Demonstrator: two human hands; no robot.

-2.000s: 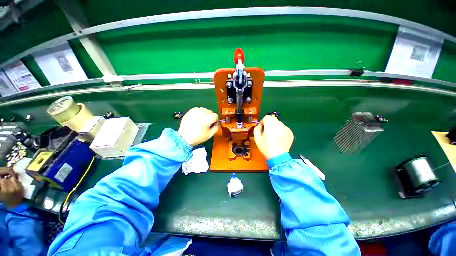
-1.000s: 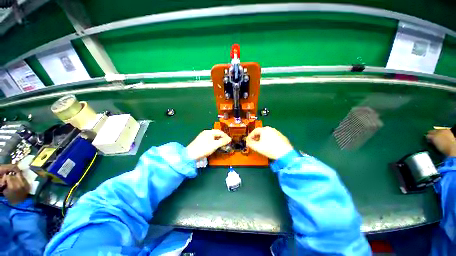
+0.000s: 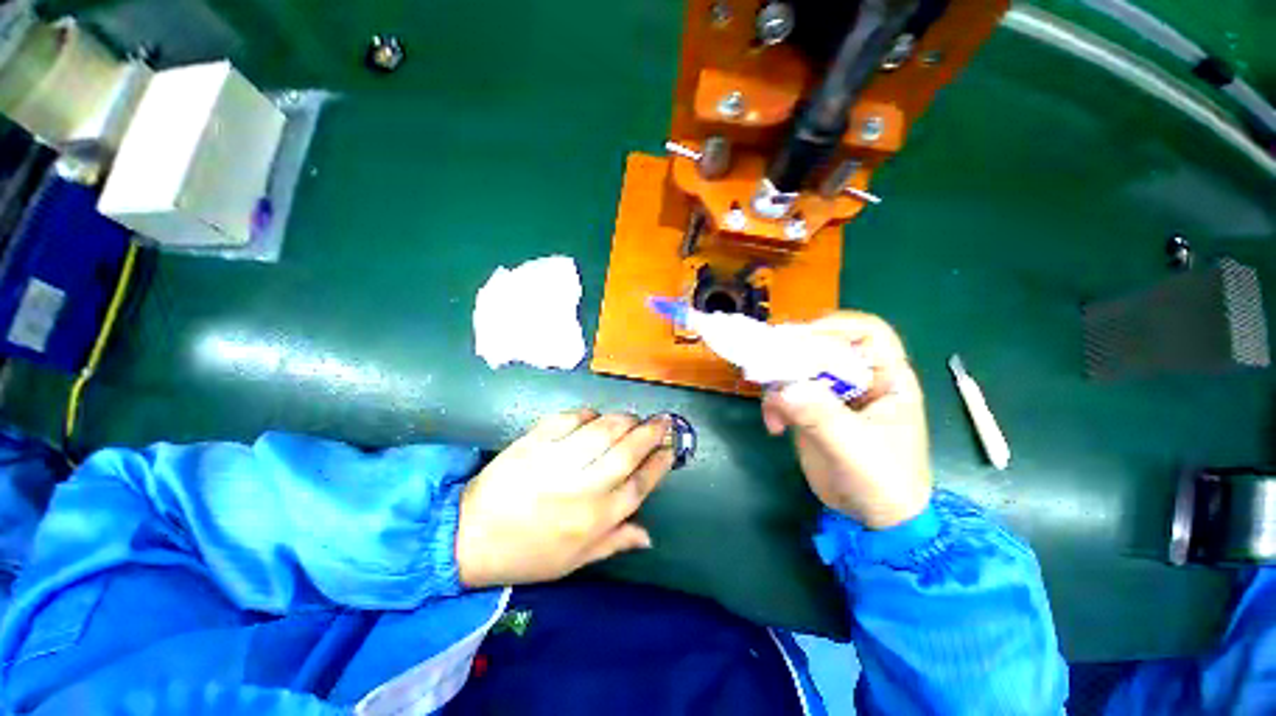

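Note:
My right hand (image 3: 861, 413) holds a white squeeze bottle (image 3: 763, 347), tilted with its blue-purple tip to the left over the front of the orange base. My left hand (image 3: 567, 492) lies low over the mat, palm down, its fingertips on a small round dark and shiny component (image 3: 680, 441) in front of the base. The orange toggle press (image 3: 651, 280) stands behind both hands. Its black notched nest (image 3: 721, 294) shows a central hole; the bottle partly covers the area in front of it. The press's upper end is outside the picture.
White paper or cloth (image 3: 529, 313) lies left of the base. A pale slim knife (image 3: 980, 413) lies right. A grey striped piece (image 3: 1168, 325) and a black holder (image 3: 1224, 515) are far right. A white box (image 3: 196, 154) and blue device (image 3: 56, 280) are left. Small round parts (image 3: 385, 53) lie on the mat.
The view has moved closer and turned. My hands have left the press; my right hand has taken up the bottle from the mat, and my left hand is now at the round component in front of the base.

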